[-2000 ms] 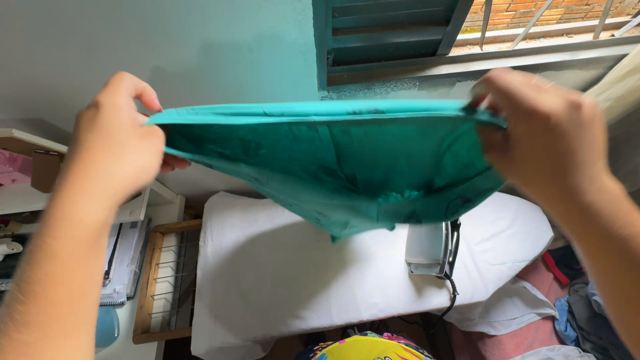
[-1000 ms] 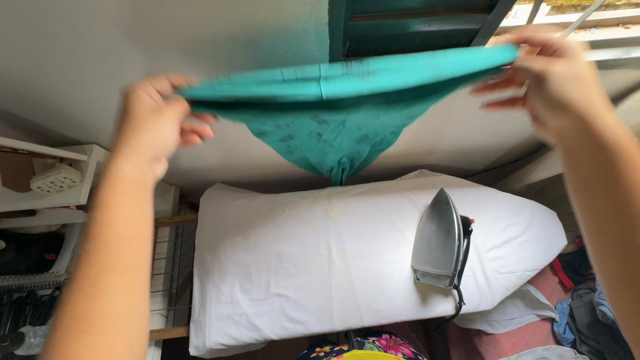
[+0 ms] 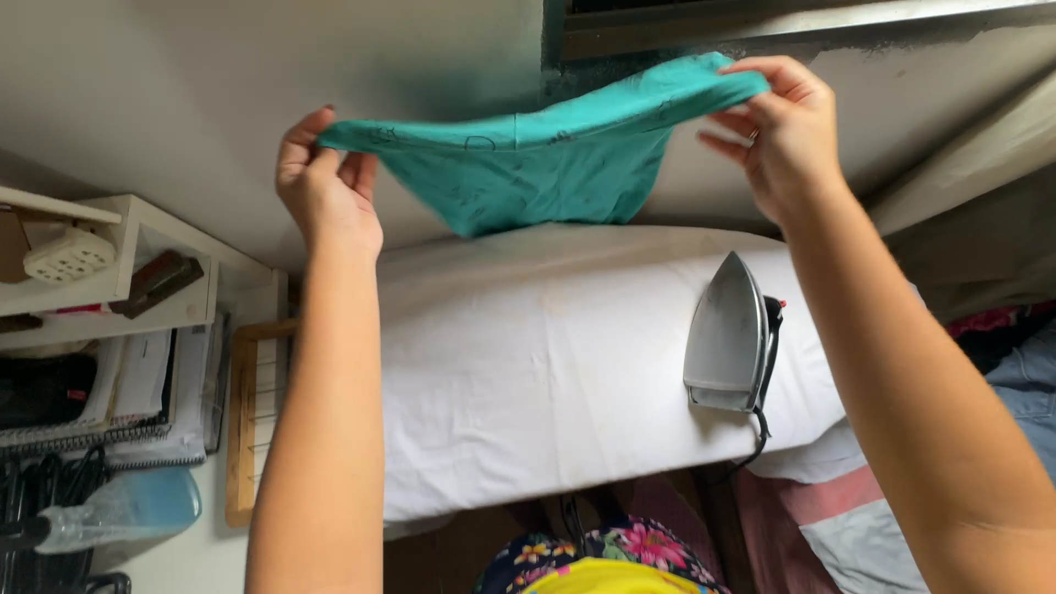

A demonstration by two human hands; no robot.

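A teal printed cloth garment [image 3: 528, 165] hangs stretched between my two hands, its lower edge near the far side of a white-covered ironing board [image 3: 495, 371]. My left hand [image 3: 330, 181] pinches its left corner. At the right end of the cloth, my right hand [image 3: 780, 124] grips the other corner between thumb and fingers, with a ring on one finger. A clothes iron [image 3: 726, 338] stands upright on its heel on the right part of the board, its metal soleplate showing, below my right hand and not touched.
On the left, a white shelf [image 3: 169, 318] holds a power outlet block [image 3: 70, 256], spiral notebooks [image 3: 148, 396] and a bottle of blue liquid [image 3: 132, 507]. A wooden-framed rack [image 3: 243, 429] adjoins the board. The iron's cord [image 3: 755, 445] drops over the near edge. Clothes [image 3: 1023, 379] lie at right.
The cloth has gone from a wide, taut stretch with a pointed lower part to a narrower span with a broader hanging part. My hands are closer together. The iron remains upright on the board.
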